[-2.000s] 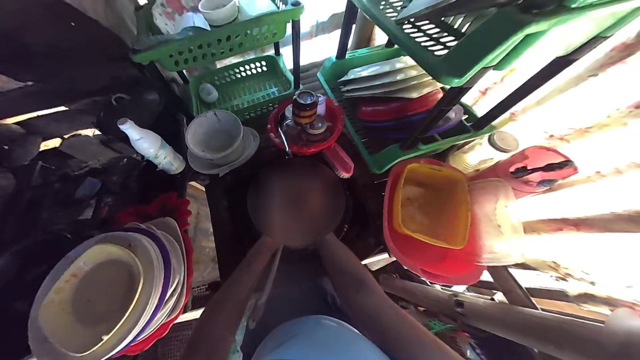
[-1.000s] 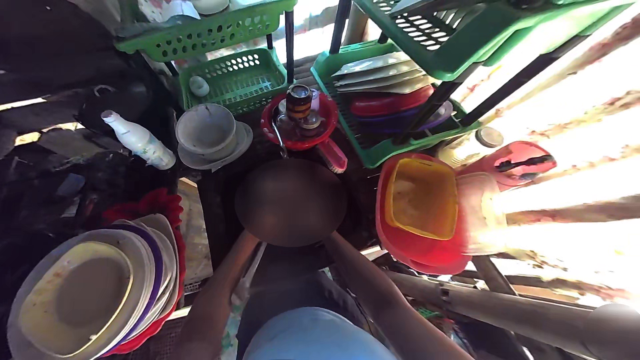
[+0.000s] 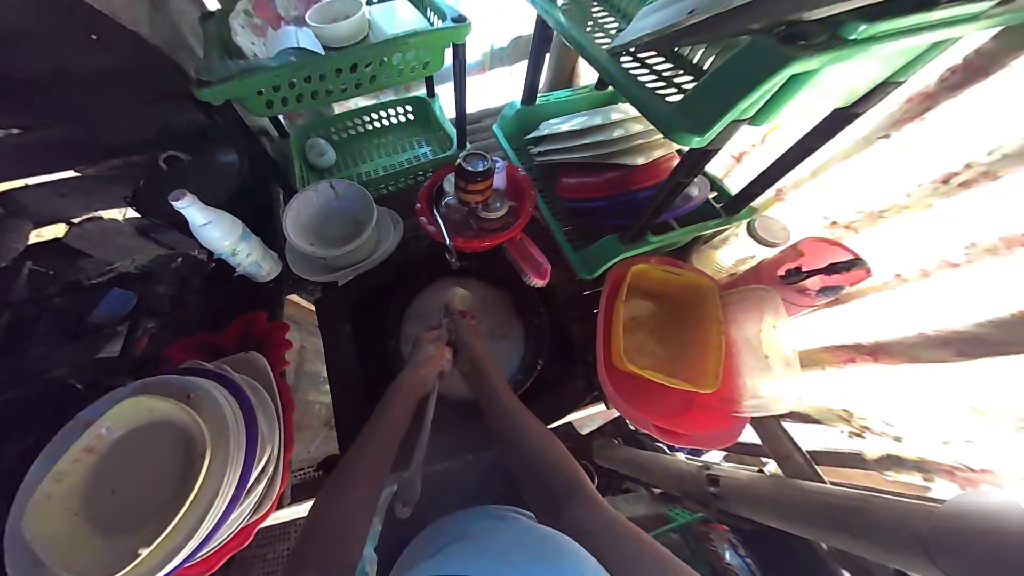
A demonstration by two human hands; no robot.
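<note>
Over a round basin of whitish, cloudy water (image 3: 500, 336), my left hand (image 3: 430, 354) is closed around a long-handled utensil (image 3: 420, 456). Its shaft runs down toward my body and ends in a rounded, wider part. Close against it, my right hand (image 3: 466, 336) grips the utensil's upper part, near a pale rounded piece (image 3: 458, 299). A small pink or red bit shows at the right fingers; what it is cannot be told. Beyond the basin lie a pink scrub brush (image 3: 528, 258) and a red bowl (image 3: 518, 228) holding a striped brown jar (image 3: 474, 178), glasses and a metal utensil.
At left are stacked plates (image 3: 152, 392), a white bottle (image 3: 224, 236) and stacked bowls (image 3: 330, 224). Green plastic racks (image 3: 376, 144) stand behind. A yellow tub (image 3: 672, 328) sits in red basins (image 3: 612, 376) at right, beside a pink jug (image 3: 840, 272) and a wooden pole (image 3: 760, 504).
The dark round thing that my hands held over the basin is out of sight, and whitish water shows there. My hands have come together on the long utensil.
</note>
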